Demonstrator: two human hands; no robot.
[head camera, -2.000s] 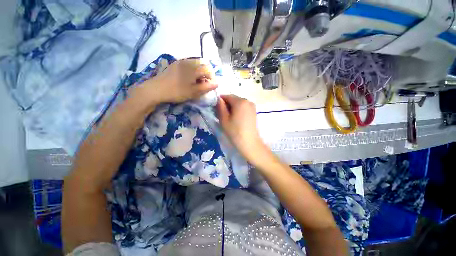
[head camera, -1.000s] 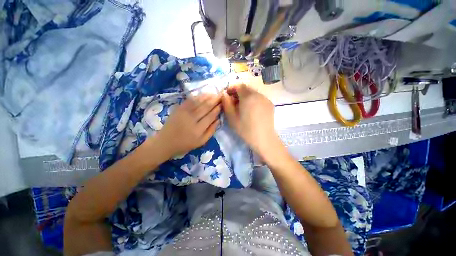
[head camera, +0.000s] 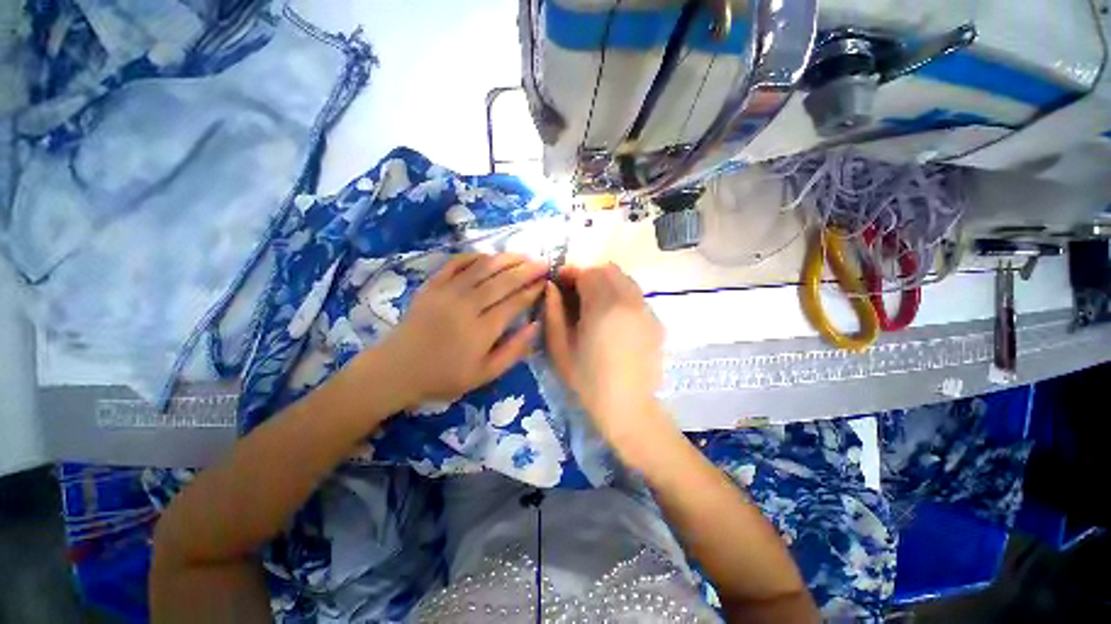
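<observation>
The blue floral garment piece (head camera: 500, 433) lies on the machine table in front of the sewing machine (head camera: 682, 73), its upper part reaching the brightly lit needle area. My left hand (head camera: 469, 323) lies on the piece with its fingertips at the folded edge. My right hand (head camera: 609, 335) pinches the same edge just below the needle, close beside my left fingertips. A pale blue strip of the wrong side shows below my right hand. Glare hides the needle and presser foot.
Pale blue pieces (head camera: 146, 171) are heaped at left. Yellow-handled scissors (head camera: 838, 299), a red handle (head camera: 895, 287) and tangled lilac strips (head camera: 871, 195) lie at right. A slim metal tool (head camera: 1004, 323) is farther right. Blue crates (head camera: 950, 549) with floral fabric stand below the table.
My left hand has come down from beside the needle onto the piece, next to my right hand. In the last second both hands have stayed nearly in place; the view has shifted slightly.
</observation>
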